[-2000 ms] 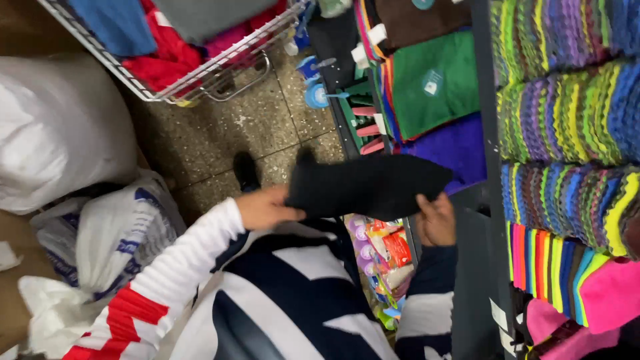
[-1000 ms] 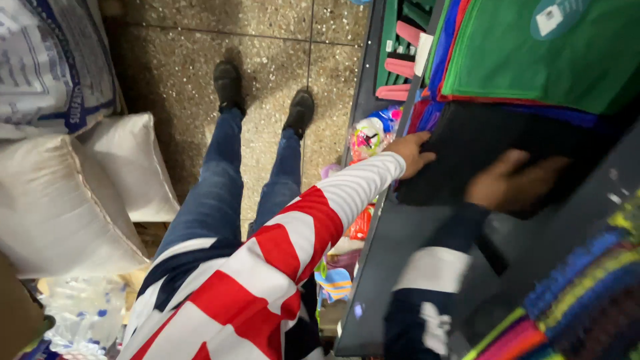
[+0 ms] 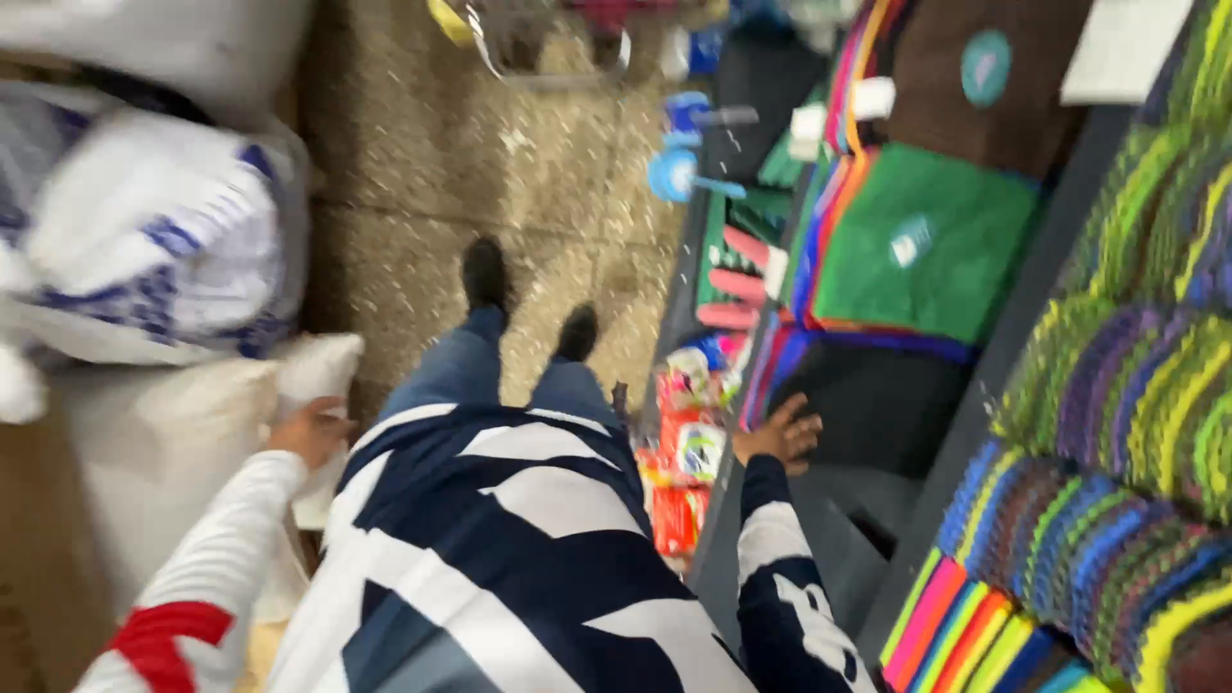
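A folded black cloth lies on the dark shelf at the right, on top of a stack with coloured edges. My right hand is at its near left corner, palm down with the fingers apart; whether it touches the cloth is hard to tell. My left hand hangs at the left beside a white sack, fingers apart, with nothing seen in it. Beyond the black cloth lies a folded green cloth with a small label, and past that a brown cloth with a round sticker.
Rows of multicoloured knitted goods fill the right side. Below the shelf edge are pink-handled items, blue utensils and bright packets. White and blue printed bags stand at the left. A wire cart's frame is at the top.
The black cloth, held between both hands in the oldest frame, now lies on the shelf stack. My left hand has moved from the stack to the sacks at the left.
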